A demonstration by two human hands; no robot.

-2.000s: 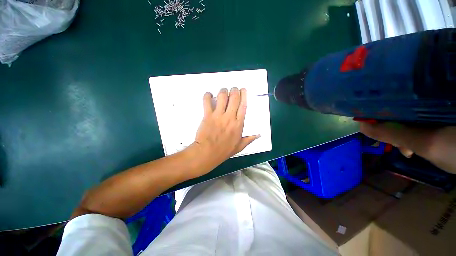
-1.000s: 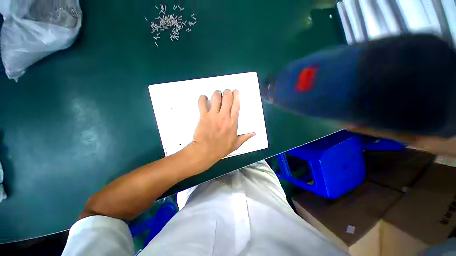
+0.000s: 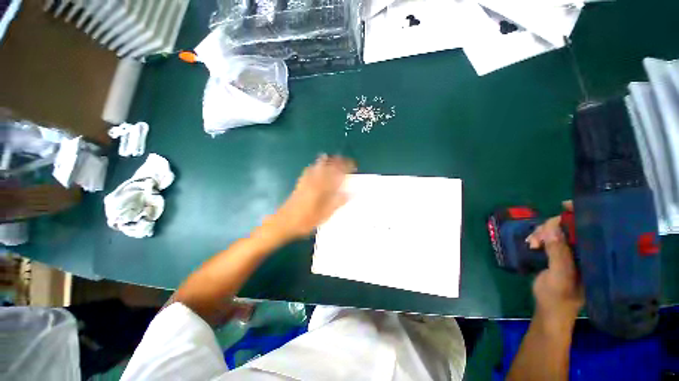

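Note:
A white panel (image 3: 394, 234) lies flat on the dark green bench in front of me. My left hand (image 3: 324, 193) is blurred over the panel's upper left corner; whether it holds anything cannot be told. My right hand (image 3: 557, 260) is around the grip of the dark blue drill driver (image 3: 616, 223) at the right, with its chuck end pointing to the far side. The battery pack (image 3: 514, 238) faces the panel. A scattered pile of tiny screws (image 3: 366, 114) lies beyond the panel.
A clear bag of screws (image 3: 244, 97) lies left of the pile, near an orange-handled tool (image 3: 187, 56). Clear trays (image 3: 298, 33) and loose white panels (image 3: 417, 30) are at the far side. White layers (image 3: 659, 141) stand at right. A crumpled cloth (image 3: 140, 199) lies at left.
My left hand has lifted from the panel's middle to its upper left corner. The drill has swung from pointing left to pointing away from me. The view has shifted, showing more of the bench.

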